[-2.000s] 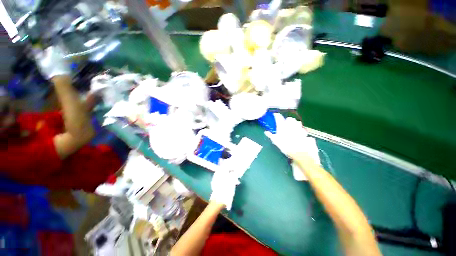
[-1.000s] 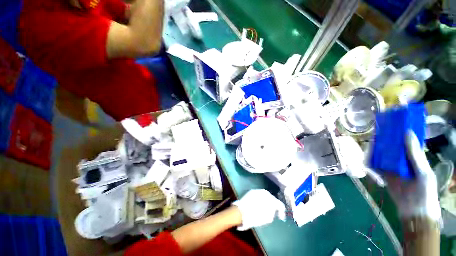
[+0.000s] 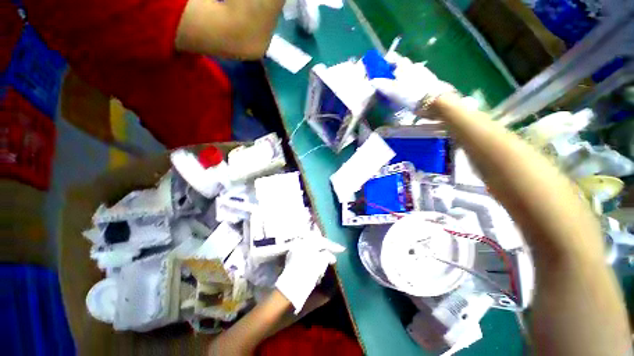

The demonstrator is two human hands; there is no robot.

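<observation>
My right hand [image 3: 410,85], in a white glove, reaches across the bench and grips a blue battery pack [image 3: 378,65] above an open white housing [image 3: 332,104]. My left hand [image 3: 306,268], also gloved, is over the carton's edge beside the bench; its white glove blends with the white plastic, so its grip is unclear. An open housing with a blue battery pack [image 3: 385,193] lies mid-bench, another blue pack [image 3: 425,154] behind it. A round white lamp head [image 3: 424,254] lies nearer, with red and black wires beside it.
A brown carton [image 3: 73,233] at the left holds heaped white plastic shells [image 3: 142,292]. Another worker's red sleeve and forearm [image 3: 226,28] are at the upper left. Yellowed lamp units [image 3: 599,186] lie at the right. A metal post [image 3: 556,69] slants across the upper right.
My right hand has moved from the right side to the bench's far part with the blue pack. My left hand has moved left, off the bench to the carton. The view has shifted.
</observation>
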